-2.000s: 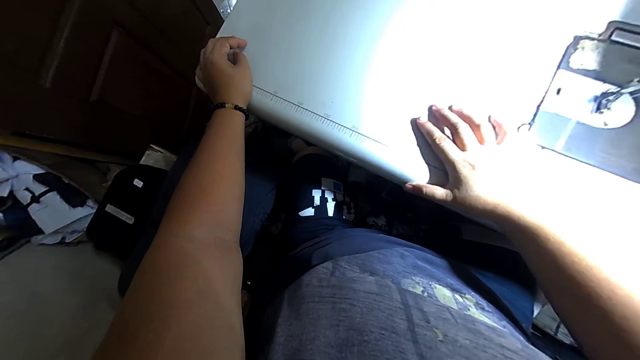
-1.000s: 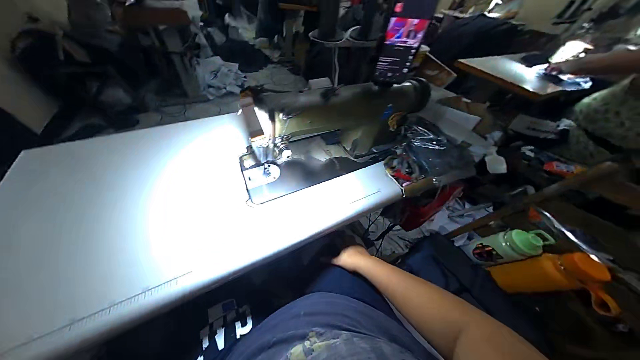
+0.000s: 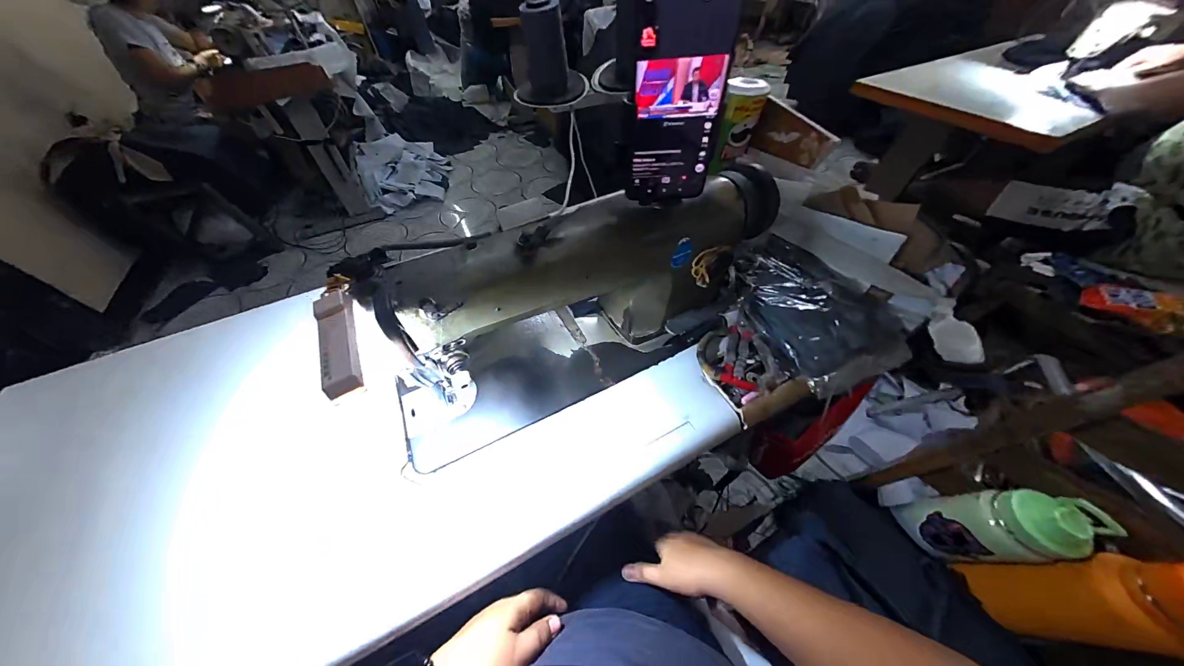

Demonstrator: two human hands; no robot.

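Note:
My left hand [image 3: 504, 631] is low in the view, over my lap beside the front edge of the white sewing table [image 3: 277, 555]. My right hand [image 3: 689, 564] reaches down below the table edge, near my dark trousers; its fingertips are partly hidden in shadow. Nothing is seen held in either hand. On the table stands an industrial sewing machine [image 3: 573, 268], its needle area [image 3: 449, 375] brightly lit. A small lamp or block-shaped fitting [image 3: 339, 342] hangs at the machine's left end. A phone [image 3: 683, 102] with a lit screen stands upright behind the machine.
At the table's right end are a tray of small items [image 3: 740, 361] and a dark plastic-wrapped bundle [image 3: 805, 305]. A green bottle [image 3: 1008, 523] and an orange bottle [image 3: 1073, 601] lie at right. Thread cones [image 3: 544, 46] stand behind. Two people work at other tables [image 3: 980, 92].
Both hands have left the tabletop edge, where they rested two seconds ago, and are now low near my lap. The view has swung far to the right and up to the sewing machine.

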